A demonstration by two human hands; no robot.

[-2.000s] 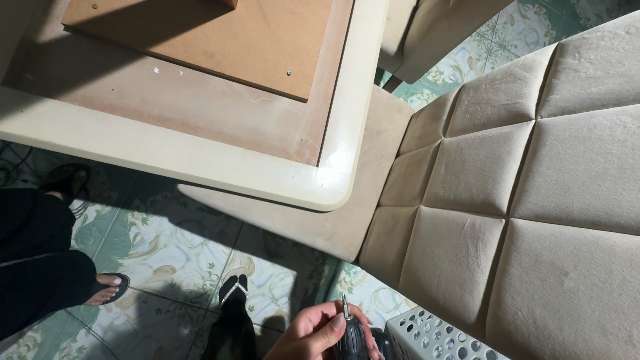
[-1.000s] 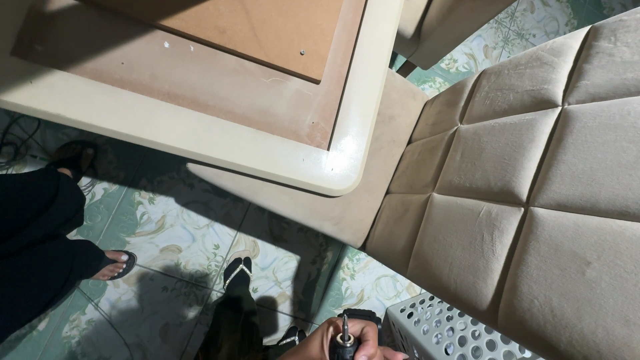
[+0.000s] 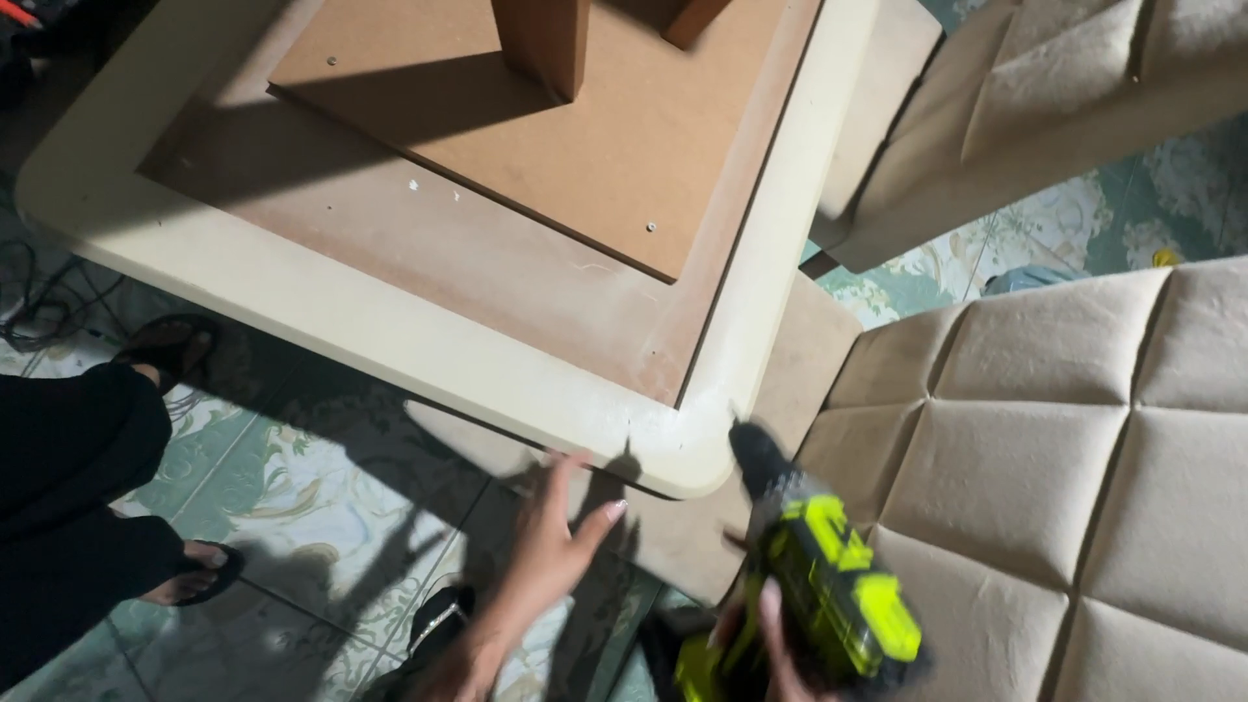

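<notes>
My right hand (image 3: pixel 770 634) grips a green and black cordless drill (image 3: pixel 838 575), blurred, its dark chuck and bit pointing up and left over the rounded corner of a cream-edged panel (image 3: pixel 390 331). Beside that panel's near edge is my left hand (image 3: pixel 561 541), fingers spread and nothing in it; whether a fingertip touches the edge I cannot tell. A brown fibreboard plate (image 3: pixel 546 166) with screws near its corners lies on the panel, and a brown upright post (image 3: pixel 546 44) stands on it.
A tufted beige chair back (image 3: pixel 1004 478) rises at the right, with another beige upholstered chair (image 3: pixel 1024 127) behind. Beneath the panel corner lies a beige seat (image 3: pixel 702 536). At the left stands a person in dark trousers (image 3: pixel 78 487) and sandals. Dark cables (image 3: pixel 44 302) lie on the patterned tile floor.
The drill has come into view in my right hand, above the chair seat. My left hand now shows with its fingers spread near the panel edge. The view takes in more of the panel.
</notes>
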